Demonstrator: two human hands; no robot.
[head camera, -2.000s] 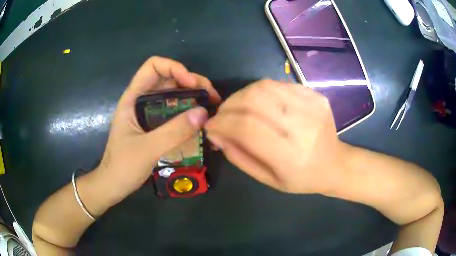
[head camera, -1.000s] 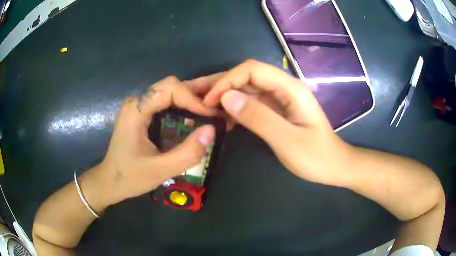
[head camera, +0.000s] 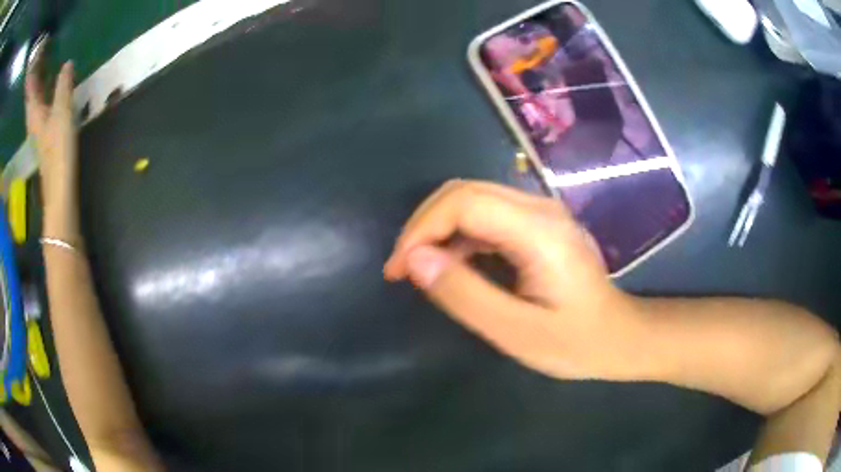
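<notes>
My left hand (head camera: 53, 115) is at the far upper left, by the green belt's worn white edge, with its fingers apart and nothing seen in them. The open phone unit is not clearly visible in this view. My right hand (head camera: 530, 286) is above the black mat (head camera: 304, 221), right of centre. Its thumb and fingertips are drawn close together. Whether a tiny part is between them cannot be told.
A lit smartphone (head camera: 595, 120) lies beyond my right hand. Tweezers (head camera: 763, 175) lie at the right, near a dark box (head camera: 811, 147) and clear plastic (head camera: 816, 32). A small white object (head camera: 731, 17) is at the top right. A yellow scrap (head camera: 141, 165) lies at left.
My left hand has let go of the phone unit and moved far to the upper left. The unit has left the middle of the view. My right hand has moved slightly down.
</notes>
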